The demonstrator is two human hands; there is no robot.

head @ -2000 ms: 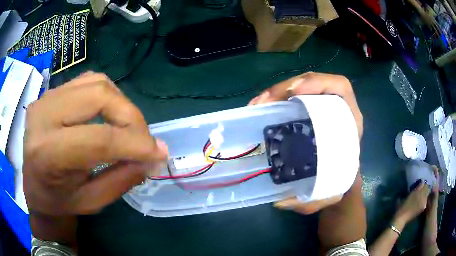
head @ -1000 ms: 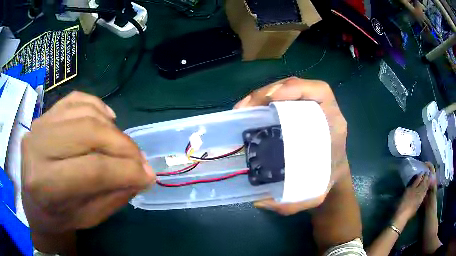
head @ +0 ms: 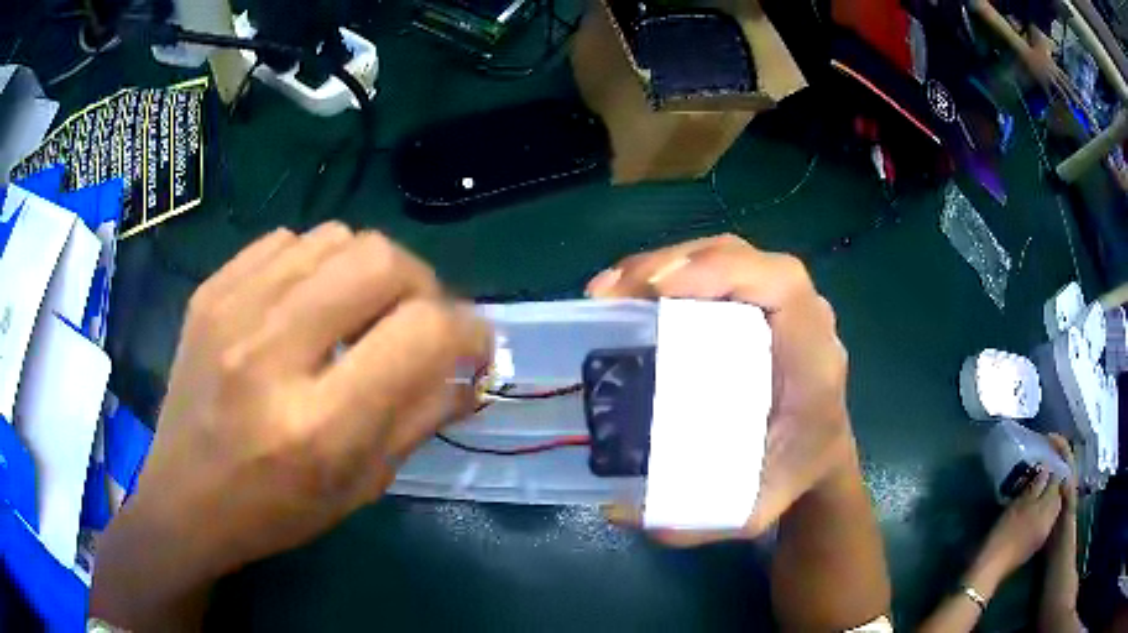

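Note:
My right hand point(head: 804, 383) holds the white cover point(head: 710, 414) at the right end of the translucent housing point(head: 544, 476), above the table. The black cooling fan point(head: 619, 412) sits inside, partly under the white cover. Red and black lead wires point(head: 526, 448) run left from the fan, with a white wire connector point(head: 501, 361) beside them. My left hand point(head: 309, 383) is over the housing's left end, fingers curled at the wires. Its fingertips are blurred and what they pinch is hidden. The left end of the housing is hidden behind it.
Blue and white packaging point(head: 62, 396) lies at left, a black sticker sheet point(head: 136, 155) behind it. A black oblong case point(head: 495, 161), cardboard box point(head: 674, 130) and white power strip point(head: 316, 74) stand at the back. At right are white parts point(head: 999, 383) and another person's hands point(head: 1033, 507).
My left hand has moved right and up over the wires, covering more of the housing. My right hand and the white cover have shifted left and slightly down in the picture.

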